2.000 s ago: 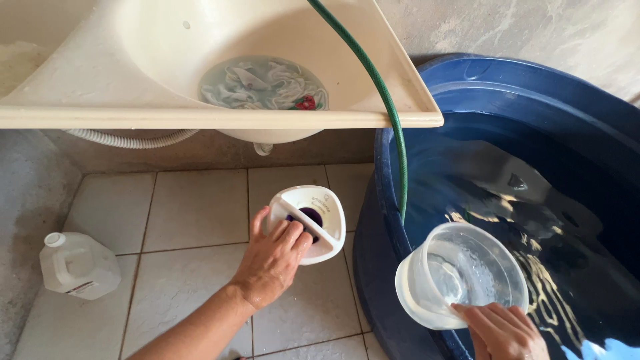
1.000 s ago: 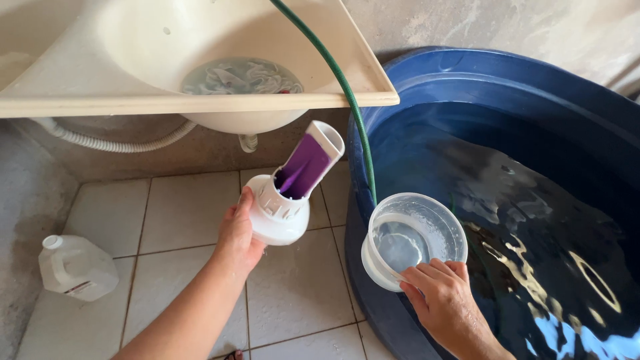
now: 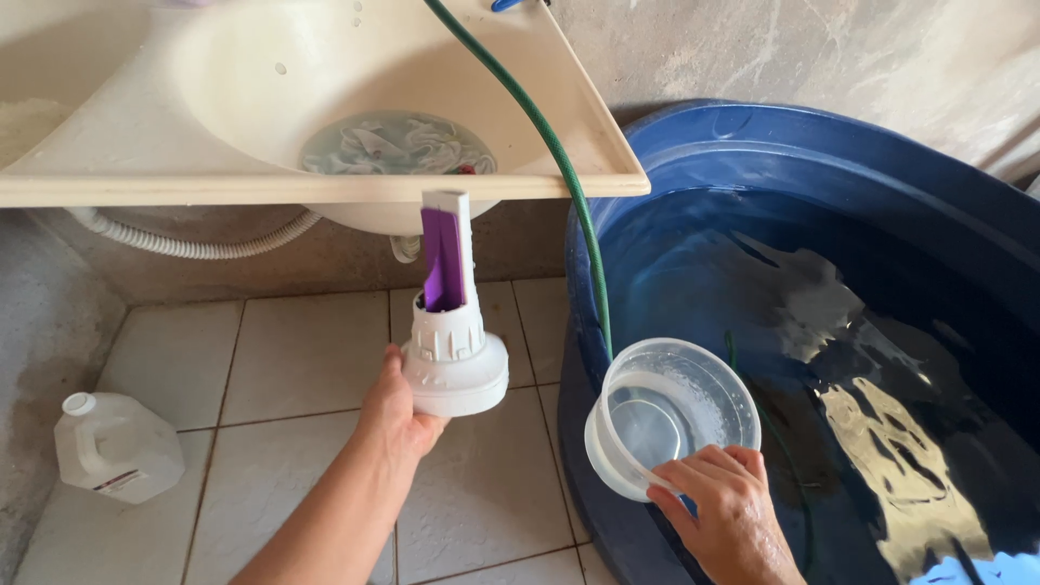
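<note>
My left hand point(image 3: 406, 406) grips a white plastic part point(image 3: 455, 374) by its wide round base; a ribbed collar and an upright half-open tube with a purple inside rise from it. It looks like a washing machine dispenser or agitator piece, but I cannot tell which. My right hand point(image 3: 723, 504) pinches the rim of a translucent plastic tub point(image 3: 674, 406), tilted, with whitish residue and what looks like clear liquid inside. The tub is over the near left rim of a large blue plastic water tank point(image 3: 581, 455), which holds dark, reflecting water.
Above my left hand is a cream laundry sink point(image 3: 244, 191) with white cloths point(image 3: 398, 146) soaking in its basin. A green hose point(image 3: 561, 154) runs over its edge into the tank. A corrugated drain pipe point(image 3: 203, 244) hangs below. A translucent jug point(image 3: 118, 447) stands on the tiled floor at left.
My left hand has turned the white part from its round end facing me to its tube pointing up. My right hand has kept hold of the plastic tub.
</note>
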